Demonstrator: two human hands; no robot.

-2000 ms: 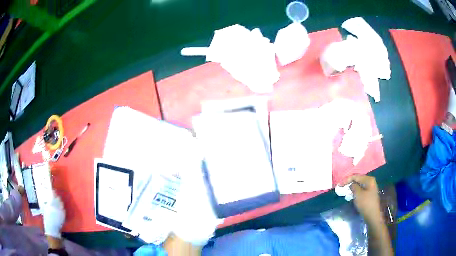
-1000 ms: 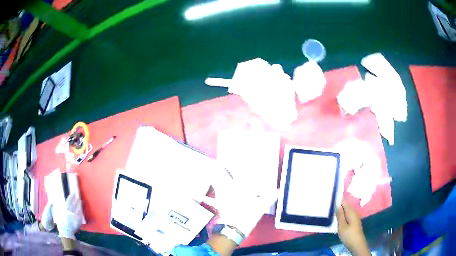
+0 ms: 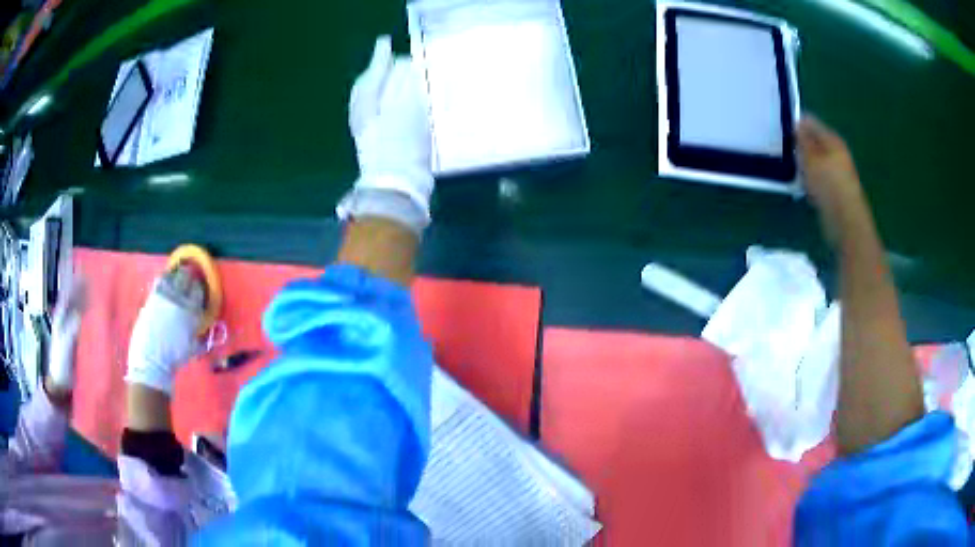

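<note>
My left hand [image 3: 390,134], in a white glove, is at the left edge of a shallow white box [image 3: 508,91] over the dark green bench. Its thumb side meets the box edge and some fingers are hidden. My right hand [image 3: 829,171], bare and a little blurred, holds the right edge of a white tray with a black-framed tablet [image 3: 729,91] lying in it. The tablet's screen is pale. The box and the tray are apart, side by side.
Crumpled white cloths [image 3: 778,353] and a white-handled tool [image 3: 679,288] lie at right. A lined record sheet [image 3: 497,470] lies on the red mat [image 3: 652,427]. Another person's gloved hand [image 3: 166,337] is by a yellow tape roll [image 3: 203,267]. A tablet on papers [image 3: 160,102] is far left.
Both my hands have moved forward and up over the green bench. The tablet in its tray has moved off the red mat with my right hand. The view has shifted forward and left.
</note>
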